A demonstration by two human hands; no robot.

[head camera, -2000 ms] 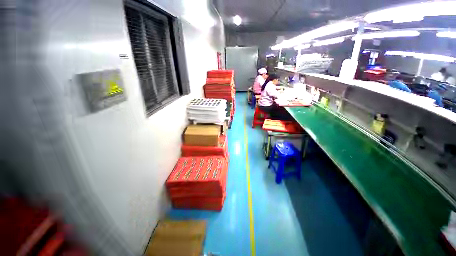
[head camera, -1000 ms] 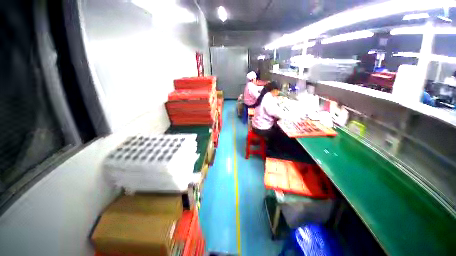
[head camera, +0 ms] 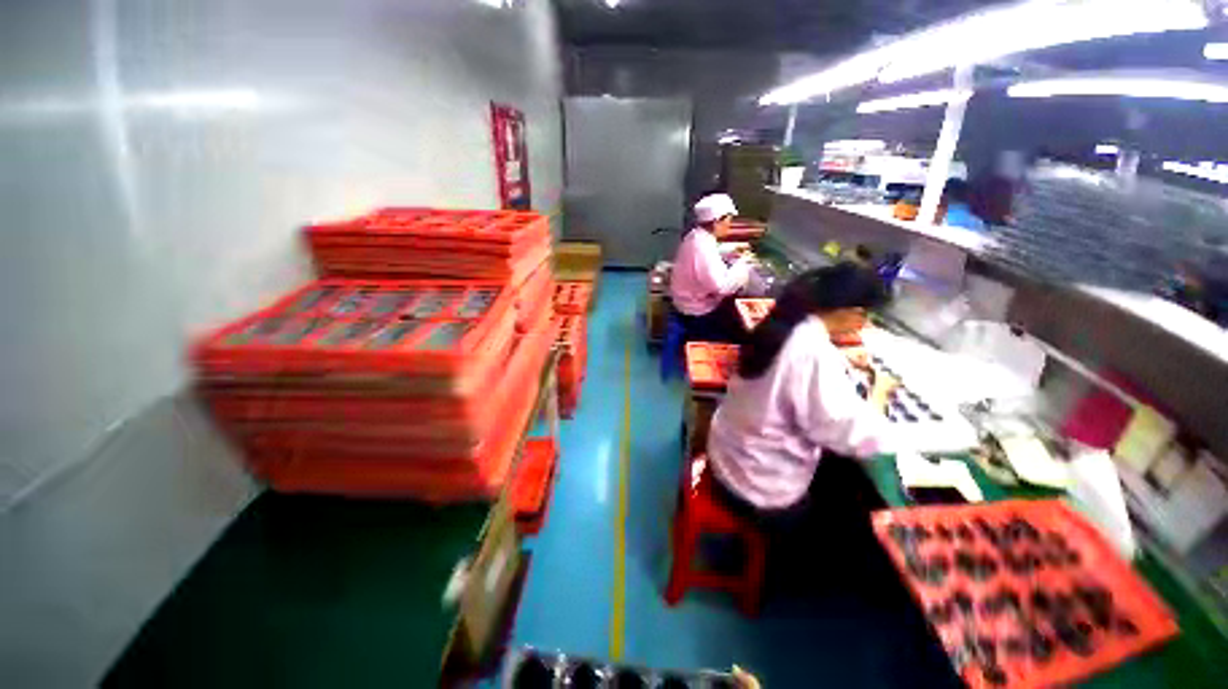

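Observation:
Neither of my hands can be made out. A clear-looking tray (head camera: 620, 676) with several dark round parts shows at the bottom edge, mostly cut off. A small pale spot at its right corner is too blurred to name. Stacked red-orange foam trays (head camera: 353, 428) stand on a green surface at the left, the upper ones with grey-black contents. A red-orange tray (head camera: 1030, 592) with rows of dark parts lies on the green bench at the right.
A blue floor aisle (head camera: 593, 498) with a yellow line runs ahead to a grey door (head camera: 628, 182). A person in pink (head camera: 795, 417) sits on a red stool (head camera: 714, 545) at the bench, and another person (head camera: 707, 276) is farther back. A white wall bounds the left.
The view has moved forward along the aisle. The stacked red trays and seated people are nearer; the blue stool and cartons have left the view. More of the dark-part tray shows at the bottom.

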